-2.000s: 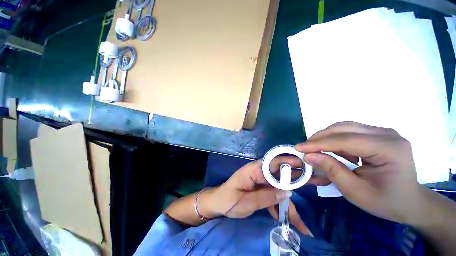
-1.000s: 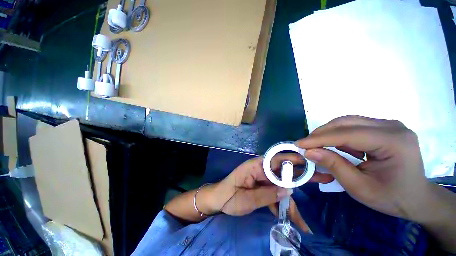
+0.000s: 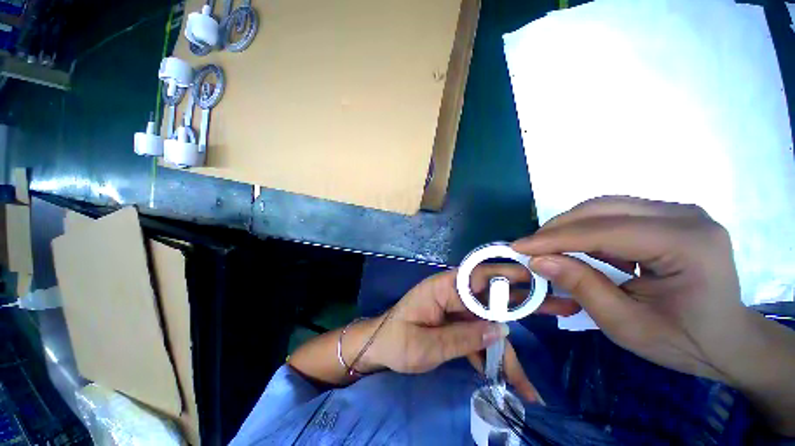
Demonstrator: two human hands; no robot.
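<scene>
A white ring-headed plastic part (image 3: 495, 348) is held above my lap at the bench edge. Its ring head is up, its pale stem runs down, and its round cup end hangs low, partly covered by dark strands. My left hand (image 3: 427, 327) is closed around the stem just below the ring, thumb in front. My right hand (image 3: 641, 292) pinches the upper right rim of the ring between thumb and forefinger. A white adhesive ring (image 3: 466, 287) appears to lie on the ring head; whether it is stuck down is unclear.
Several ring-headed parts (image 3: 181, 150) lie on a cardboard sheet (image 3: 340, 104) at upper left on the green bench (image 3: 488, 148). White sheets (image 3: 645, 113) lie at right. Cardboard pieces (image 3: 118, 305) and clear film (image 3: 131, 422) are low at left. The metal bench edge (image 3: 340, 222) crosses the middle.
The bench, cardboard and white sheets have shifted slightly upward in view. Both hands keep the same hold on the part, with hardly any movement.
</scene>
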